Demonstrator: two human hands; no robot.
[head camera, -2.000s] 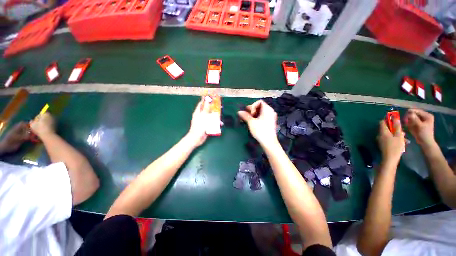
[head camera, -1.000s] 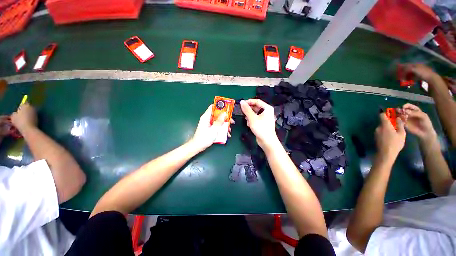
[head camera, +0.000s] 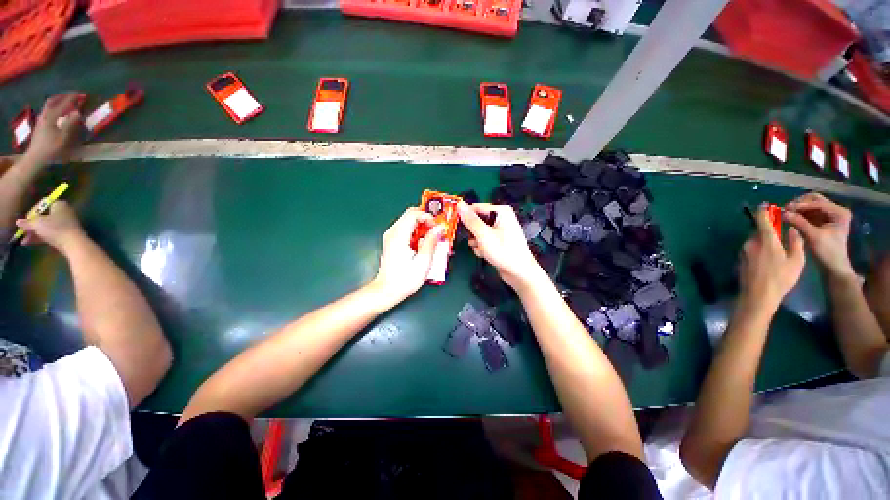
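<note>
My left hand (head camera: 406, 256) holds an orange-red housing (head camera: 442, 208) upright, its dark round camera area at the upper end and a white patch on its lower part. My right hand (head camera: 498, 237) is at the housing's upper right edge, fingertips pinched together beside it. A small black piece shows at the right fingers, partly hidden by them. A big loose pile of black parts (head camera: 595, 234) lies right of my right hand. Several loose greyish-black parts (head camera: 480, 332) lie nearer me, below my right hand.
Housings (head camera: 329, 104) stand spaced along the green conveyor behind a pale strip (head camera: 293, 149). A slanting grey post (head camera: 644, 83) rises behind the pile. Red bins (head camera: 185, 24) and a divided red tray (head camera: 439, 14) are beyond. Coworkers' arms (head camera: 115, 293) work on both sides.
The right fingertips have moved onto the housing's upper right edge, and the left fingers cover more of it. The conveyor housings have shifted left. A coworker's hand now reaches to a housing at far left.
</note>
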